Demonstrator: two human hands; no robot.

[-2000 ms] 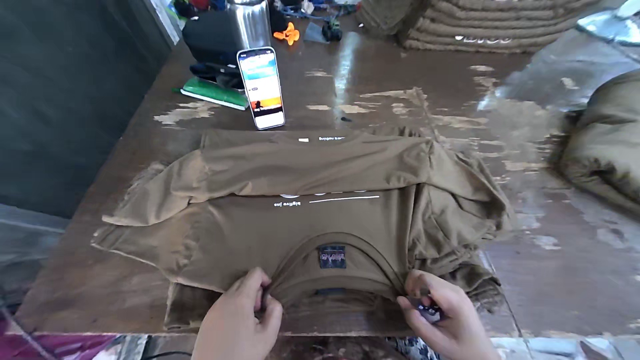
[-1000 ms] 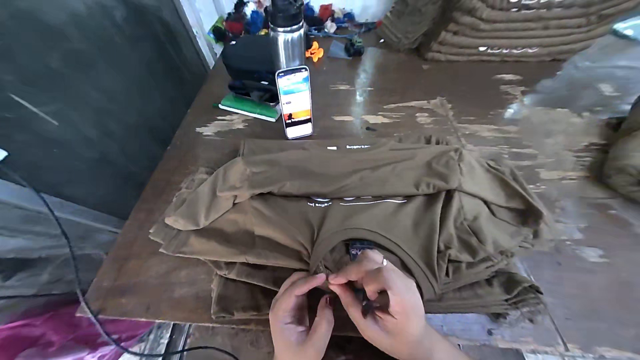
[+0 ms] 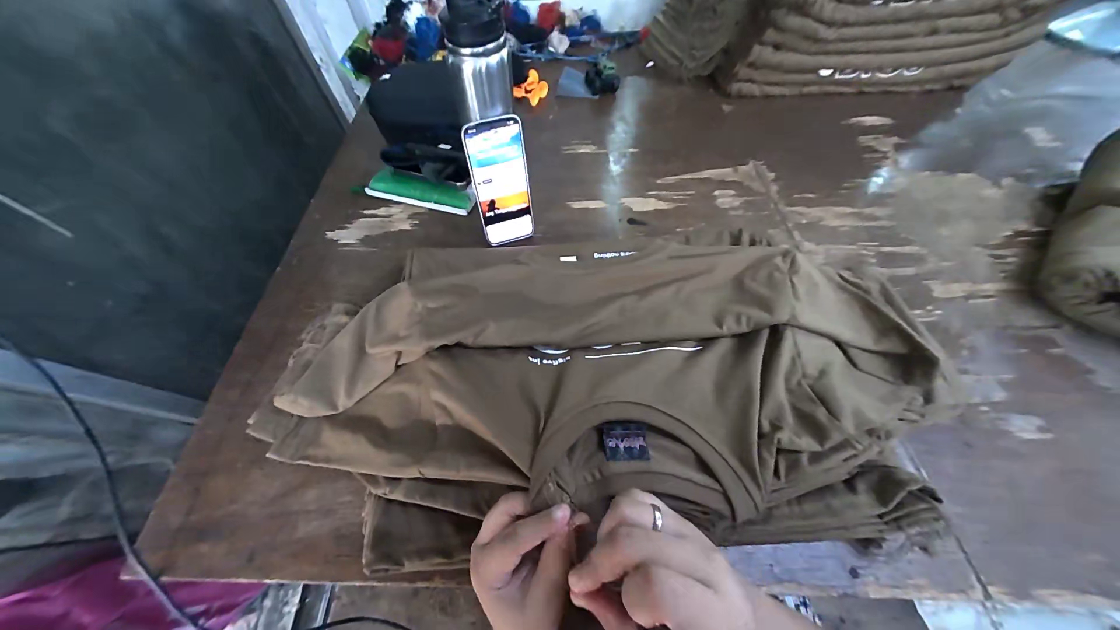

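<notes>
A brown T-shirt (image 3: 490, 411) lies on a stack of similar shirts, its round collar toward me and a dark neck label (image 3: 626, 442) showing inside. My left hand (image 3: 525, 560) pinches the left side of the collar edge between thumb and fingertips. Close beside it, my right hand (image 3: 656, 560), with a ring on one finger, has its fingers curled at the same edge. Whether the right hand holds a small tool or thread is hidden by its fingers.
A lit smartphone (image 3: 499, 179) leans near a steel bottle (image 3: 479, 79), a black case (image 3: 411, 101) and a green packet (image 3: 420, 191). Folded brown garments (image 3: 875, 52) are stacked at the back right. A rolled brown bundle (image 3: 1085, 254) lies right; a black cable (image 3: 96, 464) hangs left.
Two seconds ago my hands were apart at both sides of the collar, a small dark tool in the right. They have come together at its left side. The view has shifted.
</notes>
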